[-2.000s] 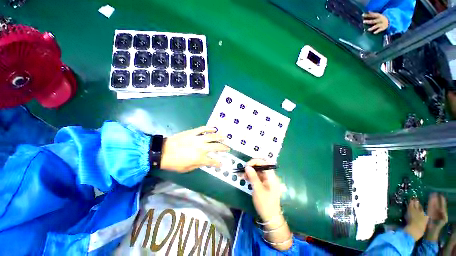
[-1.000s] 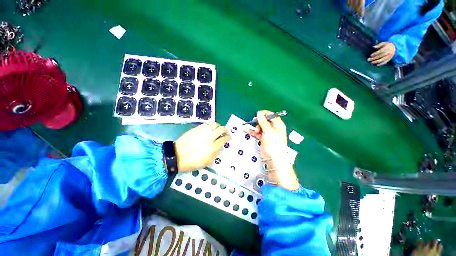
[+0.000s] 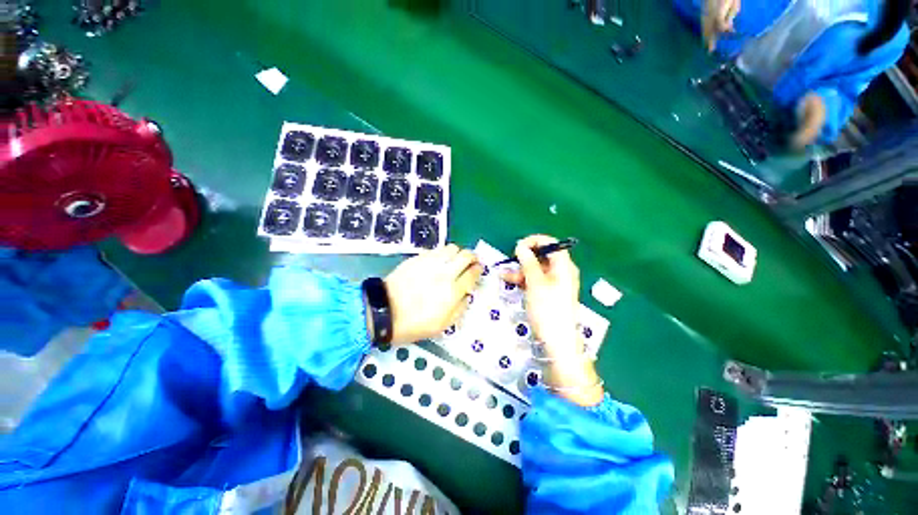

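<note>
My right hand (image 3: pixel 550 294) holds dark pen-like tweezers (image 3: pixel 549 250), their tip pointing left over the top of a white tray (image 3: pixel 483 378) with small dark centre marks. My left hand (image 3: pixel 431 292) rests at the tray's upper left edge, fingertips close to the tweezers' tip. Whether the tip holds a piece is too small to tell. A white liner strip (image 3: pixel 443 402) with rows of dark dots lies below the tray, nearer my body. My right hand and forearm hide part of the tray.
Black housings in a white holding tray (image 3: pixel 359 187) lie upper left. A red fan (image 3: pixel 91 181) stands left. A white device (image 3: pixel 727 251), paper scraps (image 3: pixel 606 292), a metal frame (image 3: pixel 825 388), mesh (image 3: pixel 711 453) and white sheets (image 3: pixel 773 458) lie right. Another person's hands show upper right.
My right hand moved from the dotted strip up to the tray's top, and my left hand moved up off the strip to the tray's upper left edge. The view has shifted.
</note>
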